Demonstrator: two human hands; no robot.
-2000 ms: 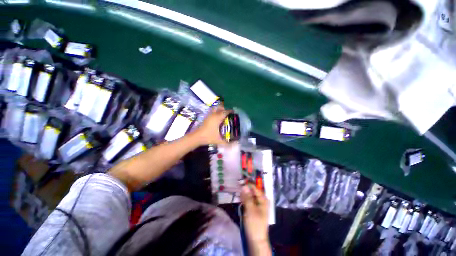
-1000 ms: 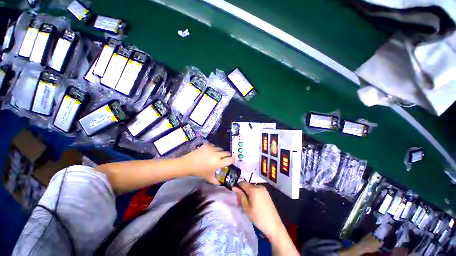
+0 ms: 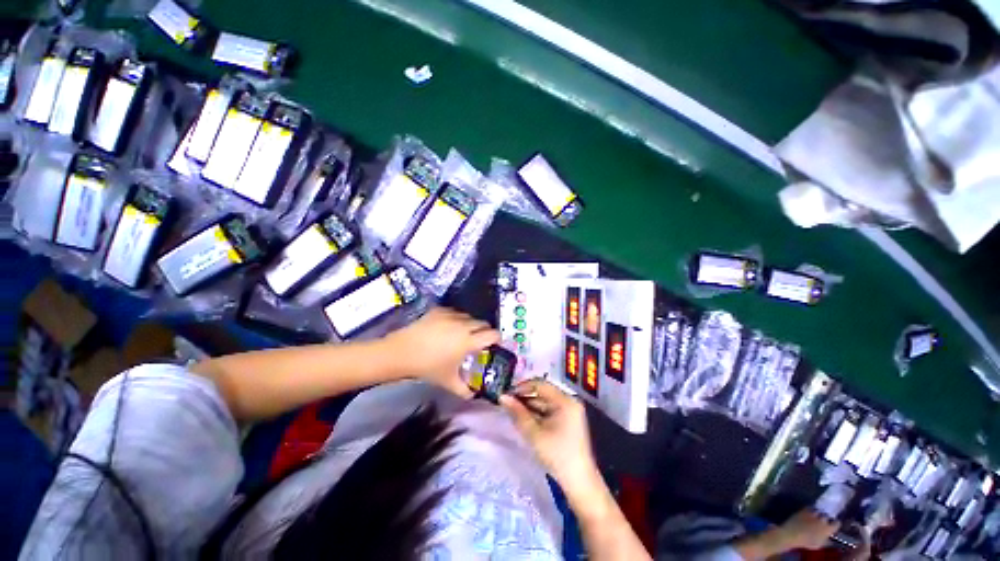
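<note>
My left hand (image 3: 436,348) is closed around a battery pack (image 3: 492,373), with its dark circuit-board end facing my right hand. My right hand (image 3: 548,419) has its fingertips pinched at that board end, on what looks like a thin test lead; the plug itself is too small to make out. Just beyond my hands stands the white battery tester (image 3: 626,378), with several red-orange digital displays (image 3: 616,352) lit and a row of green and red dots (image 3: 520,325) on its lower panel.
Many battery packs (image 3: 439,227) lie on clear plastic bags at the left. A few packs (image 3: 726,270) lie on the green conveyor belt (image 3: 625,175). Stacked bagged packs (image 3: 724,367) stand right of the tester. Another person's hand (image 3: 809,530) is at lower right. Cartons (image 3: 60,318) are at lower left.
Since two seconds ago, my left hand has moved from above the tester down near my body with the pack, and my right hand has come to its board end. The displays now show lit digits.
</note>
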